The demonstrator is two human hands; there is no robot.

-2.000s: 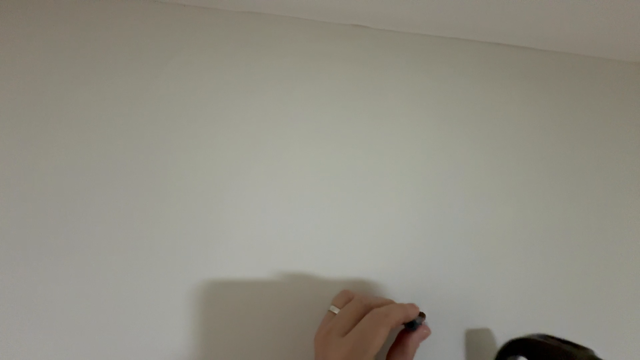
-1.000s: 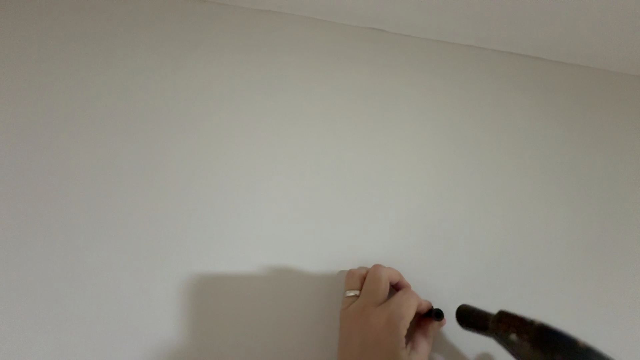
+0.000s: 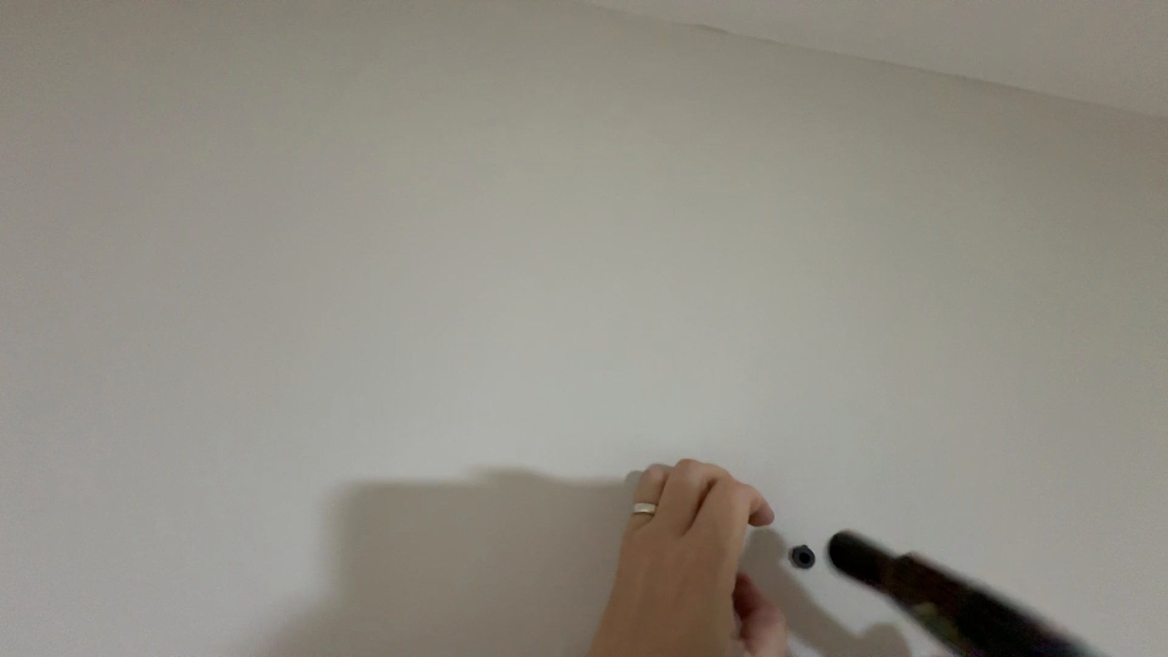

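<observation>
My left hand (image 3: 684, 557), with a ring on one finger, rests against the pale wall (image 3: 511, 274) at lower centre. Its fingers and thumb are apart, with nothing seen between them. Just right of the fingertips a small dark round piece, perhaps a wall plug or peg (image 3: 802, 557), sits at the wall, end towards me and untouched by the hand. Close to its right is the blunt end of a dark, blurred tool that looks like a hammer (image 3: 958, 593), reaching in from the lower right. My right hand is out of view.
The wall meets the ceiling (image 3: 1031, 36) along a slanting edge at the upper right. A broad shadow falls on the wall left of my left hand, and a smaller one lies below the dark piece.
My left hand has let go of the small dark piece, which was at its fingertips in both earlier frames. The dark tool has swung from a curved part showing to its blunt end facing the piece.
</observation>
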